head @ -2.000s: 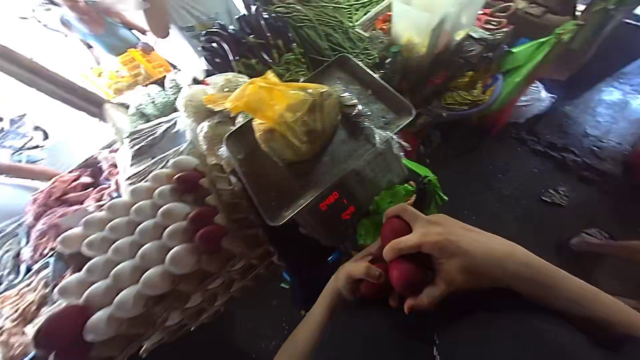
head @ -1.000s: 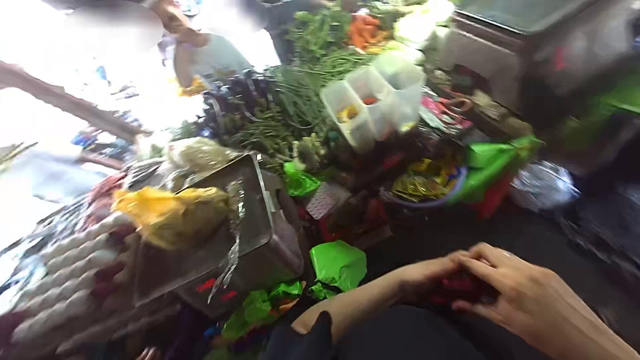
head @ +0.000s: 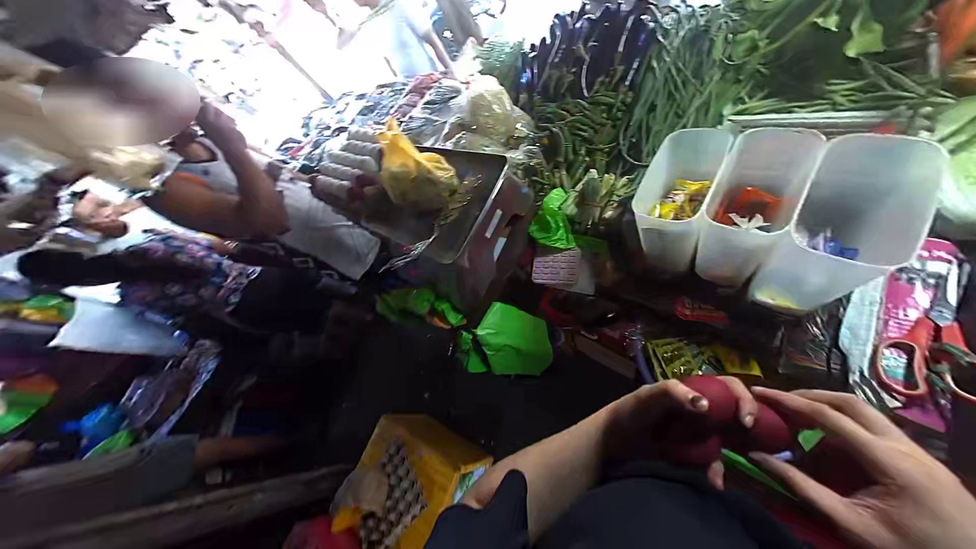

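Several dark red eggs are bunched between my two hands at the lower right. My left hand curls round some of them, with fingertips over the uppermost egg. On the right side, my right hand cups the same group, fingers spread along the eggs; how many it bears is hidden. Behind them lie yellow-green sachets. Up and to the left, a yellow plastic bag with something in it rests on the metal pan of a scale.
Three white plastic bins hold small packets. Orange-handled scissors lie at the right. White eggs stand beside the scale. A yellow box with an egg tray is below. Green beans are piled behind. A person is at the left.
The view has swung strongly, bringing the bins and scissors close in front. Both hands have stayed together around the red eggs.
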